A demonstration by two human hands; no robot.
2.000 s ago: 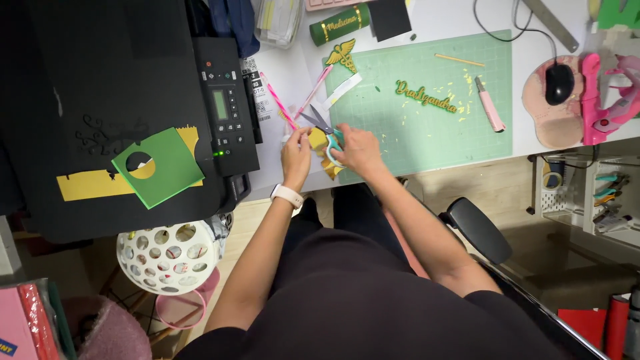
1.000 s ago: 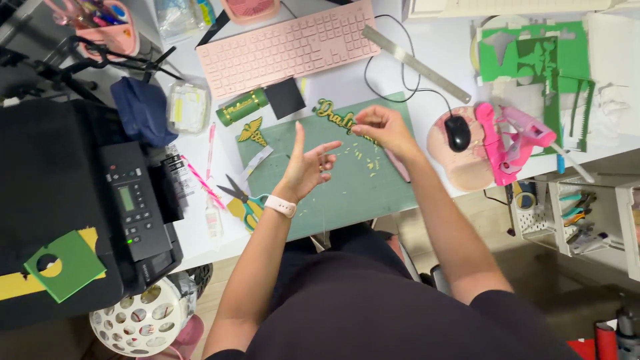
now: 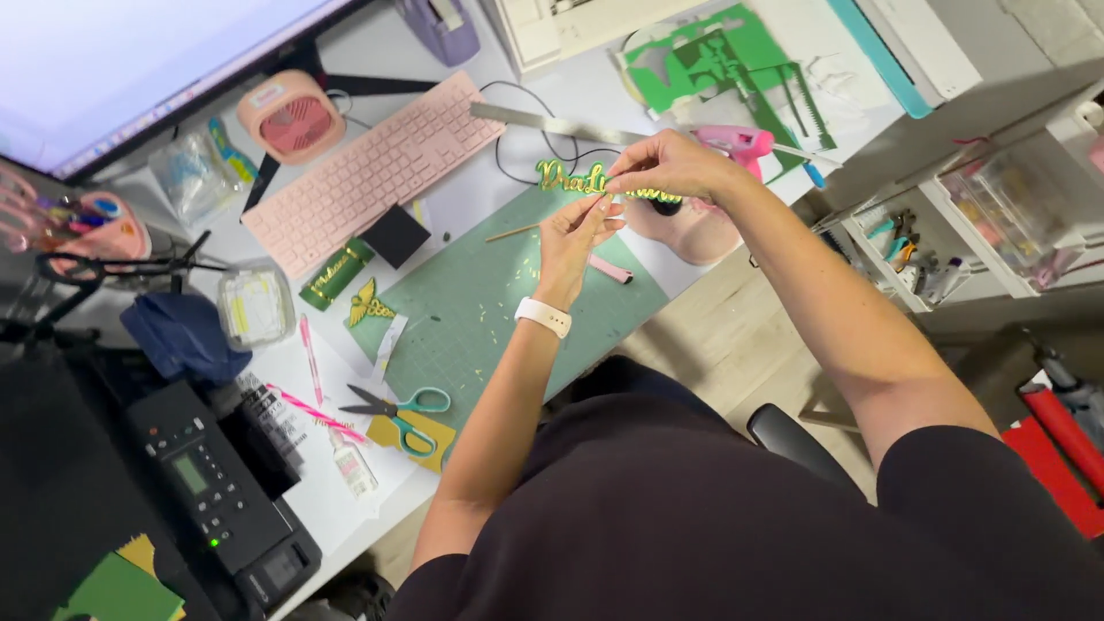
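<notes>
Both hands hold up a green-and-gold cut-paper lettering piece point(image 3: 565, 179) above the cutting mat's far edge. My right hand point(image 3: 668, 166) grips it from above near its middle, covering part of the letters. From below, my left hand point(image 3: 580, 237) pinches it with thumb and fingertips. Beneath them is the green cutting mat point(image 3: 466, 319), strewn with small yellow scraps. A pink craft knife point(image 3: 611, 269) lies on the mat just right of my left hand, and a thin wooden stick point(image 3: 512, 232) to its left. Teal-handled scissors point(image 3: 401, 417) rest on gold cardstock point(image 3: 431, 446) at the mat's lower left.
A pink keyboard point(image 3: 379, 168), a metal ruler point(image 3: 561, 125) and a pink glue gun point(image 3: 733, 142) lie beyond the mat. At left are a gold caduceus cutout point(image 3: 369, 304), a green lettered roll point(image 3: 336, 273), a glue bottle point(image 3: 352, 466) and a black printer point(image 3: 207, 483).
The scissors, in my right hand two seconds ago, now lie on the desk. Both hands have taken the lettering piece, which lay on the mat, and raised it. The view has shifted.
</notes>
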